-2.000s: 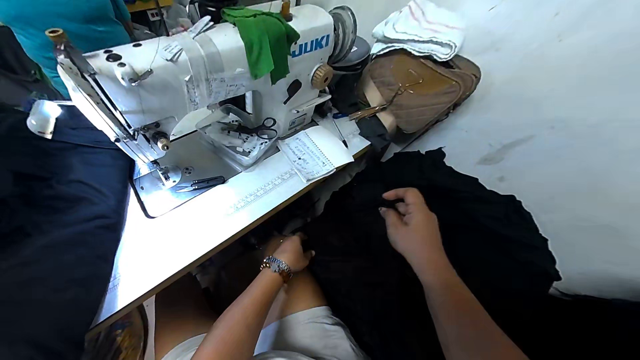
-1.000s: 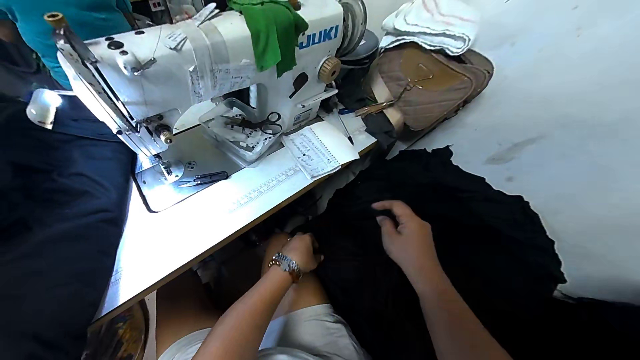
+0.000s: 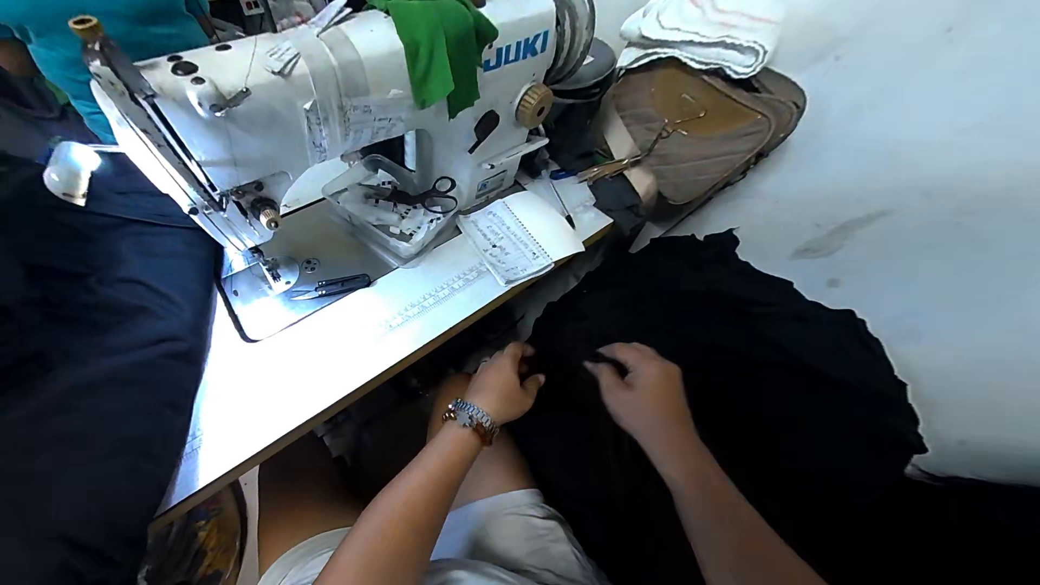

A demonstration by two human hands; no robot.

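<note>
A large black cloth (image 3: 756,366) with a ragged edge spreads from the lap toward the white wall at the right. My left hand (image 3: 505,383), with a metal watch on its wrist, pinches the cloth's left edge beside the table. To its right, my right hand (image 3: 642,390) has thumb and forefinger close together over the cloth, pinching a bit of it. Across the table stands a white Juki sewing machine (image 3: 357,97) with a green cloth (image 3: 443,53) draped over it. Thread snips (image 3: 331,287) lie near its needle plate.
A spiral notebook (image 3: 520,240) with writing lies at the table's edge (image 3: 390,370), beside a plastic box (image 3: 394,213) holding scissors (image 3: 426,196). Dark fabric (image 3: 97,366) covers the left side. A brown bag (image 3: 699,130) under a folded white cloth (image 3: 703,32) rests by the wall. A person in teal (image 3: 146,41) is beyond.
My left hand has risen along the cloth's left edge and turned, with its fingertips now nearer my right hand. My right hand has moved a little lower on the cloth.
</note>
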